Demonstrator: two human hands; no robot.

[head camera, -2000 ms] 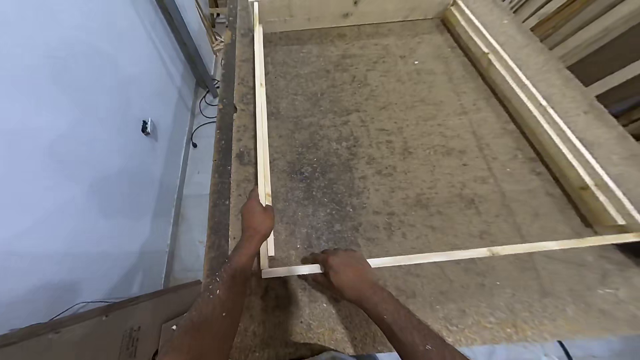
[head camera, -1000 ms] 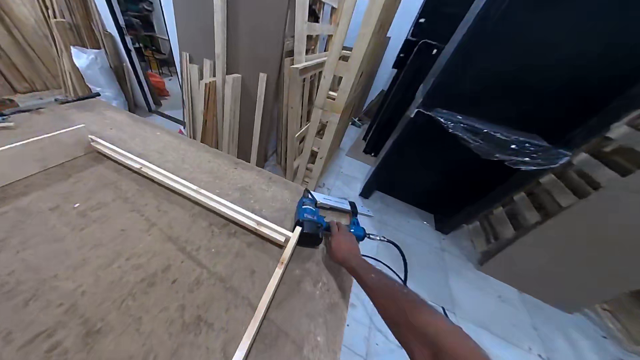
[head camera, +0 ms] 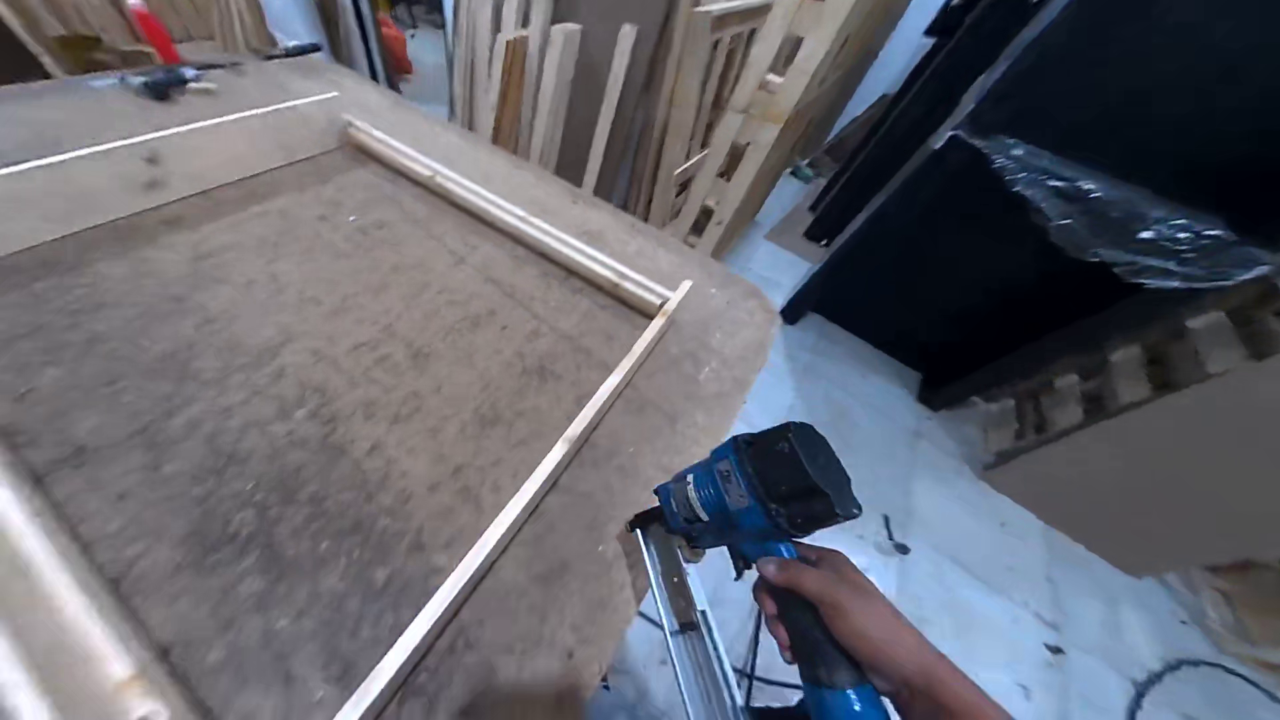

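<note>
My right hand (head camera: pixel 835 610) grips the black handle of a blue pneumatic nailer (head camera: pixel 745 490), held just off the near right edge of the worktable. A thin wooden strip (head camera: pixel 530 490) runs from the bottom of the view up to a corner, where it meets the end of a longer wooden rail (head camera: pixel 510 220). A wide board (head camera: pixel 170 175) closes the far side, and a blurred wooden piece (head camera: pixel 60 590) lies at the lower left. My left hand cannot be made out; only a brown blur shows at the bottom edge.
The worn worktable (head camera: pixel 300 370) fills the left. Wooden slats and frames (head camera: pixel 560 90) lean behind it. At the right stand large black panels (head camera: pixel 920 240) with clear plastic film (head camera: pixel 1130 215). A black hose (head camera: pixel 1180 680) lies on the pale floor. Tools rest at the table's far left.
The nailer was at the frame's right corner one second ago; my right hand now holds it nearer, away from that corner. Two seconds ago both hands were on the wooden strips. The view has swung right.
</note>
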